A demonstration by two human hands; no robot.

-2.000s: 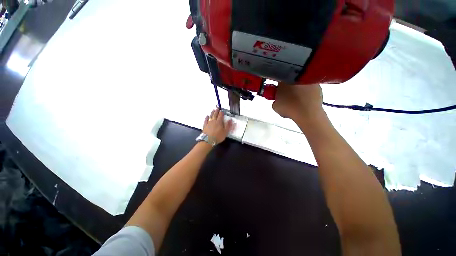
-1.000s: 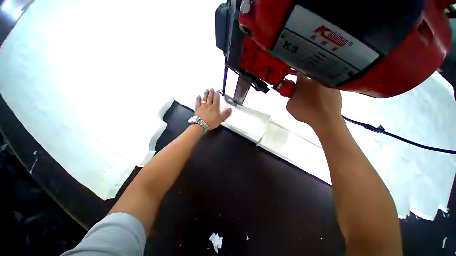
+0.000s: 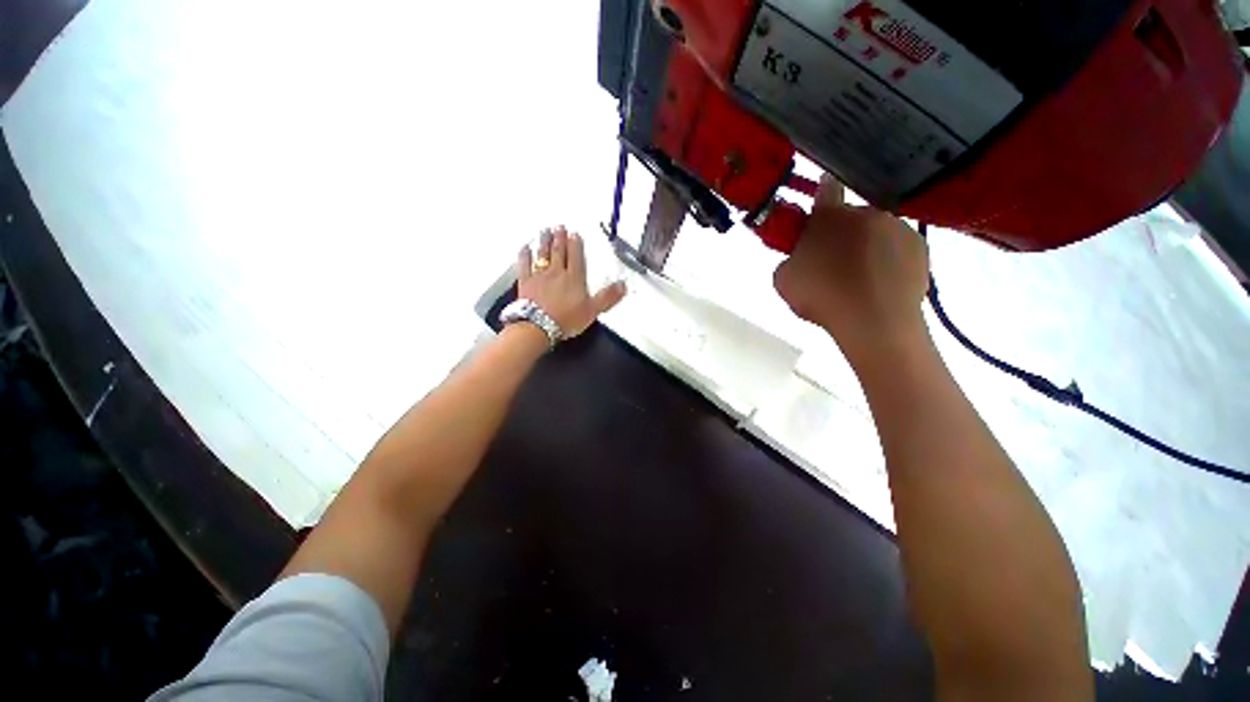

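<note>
The red and black cutting machine (image 3: 877, 103) stands over the white fabric lay (image 3: 274, 178) at upper right. Its thin upright blade (image 3: 664, 224) meets the lay just right of my left fingers, with a thin dark guard rod beside it. My right hand (image 3: 853, 268) grips the red machine handle (image 3: 779, 225) behind the motor. My left hand (image 3: 559, 285) lies flat, fingers spread, on the near edge of the lay, wearing a ring and a metal watch. Cut strips (image 3: 706, 343) lie right of it along the lay's edge. The base plate is not clearly visible.
The dark brown table (image 3: 644, 507) shows in front of the lay. A small white scrap (image 3: 596, 678) lies on it near the bottom. A black power cable (image 3: 1021, 373) trails over the fabric at right. Dark clutter lies past the table's left edge.
The machine and my left hand have moved along the lay, away from the notch between the strips. A longer strip now shows behind the blade. The view has shifted.
</note>
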